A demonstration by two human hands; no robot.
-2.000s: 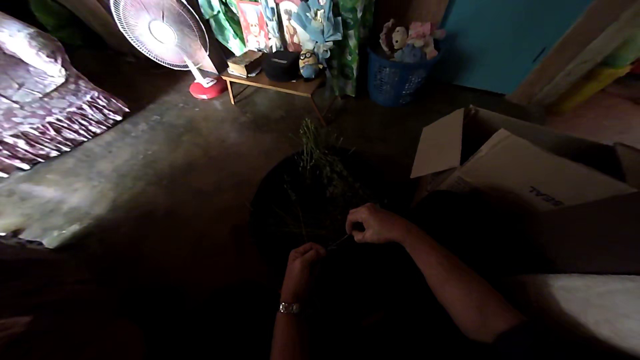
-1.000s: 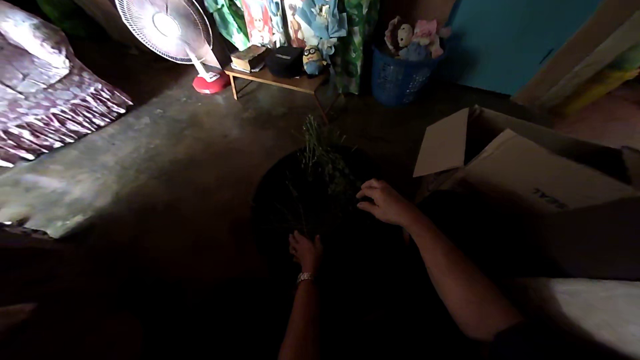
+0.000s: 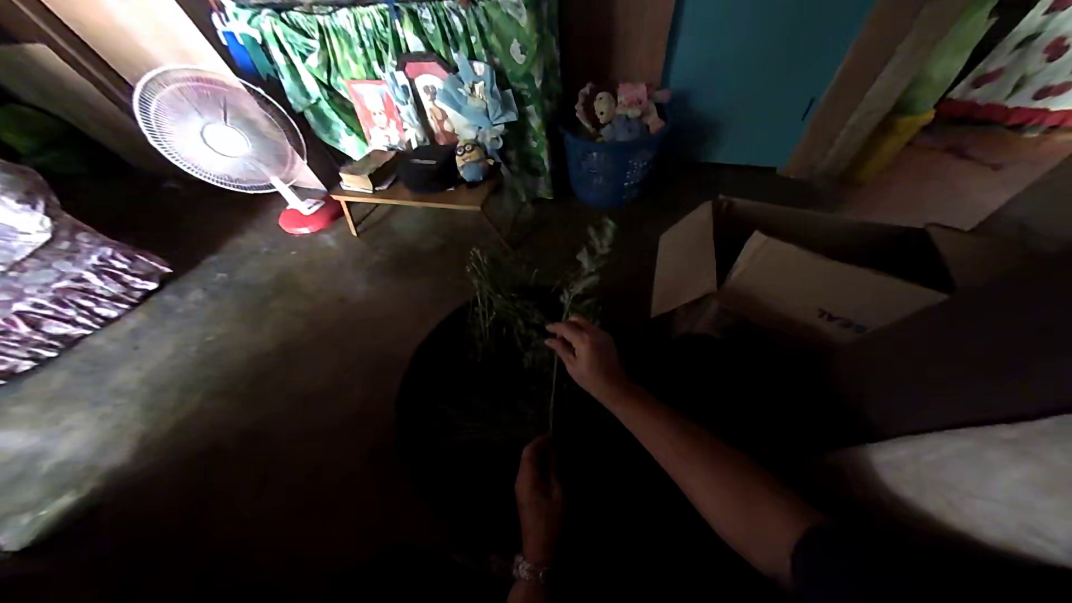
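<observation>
A thin leafy plant stem [image 3: 590,255] stands upright between my hands, its leafy tip pointing away from me. Low on the stem, my left hand [image 3: 538,486] grips it, with a bracelet or watch at the wrist. My right hand [image 3: 584,352] is higher up, thumb and fingertips at the stem just below the leaves. Behind the hands, more green sprigs [image 3: 494,306] lie at the far side of a dark round container [image 3: 410,394]. Deep shadow hides what the container holds nearer to me.
An open cardboard box [image 3: 837,289] stands at the right, near pale cloth [image 3: 980,477]. Farther off are a blue basket [image 3: 610,167] of stuffed toys, a low wooden table [image 3: 410,198] and a standing fan [image 3: 224,138]. A ruffled cloth [image 3: 75,285] hangs at the left.
A leafy stem now stands between my hands; one second ago they were apart over the container with no such stem visible. My left hand has closed on it. The view has shifted somewhat.
</observation>
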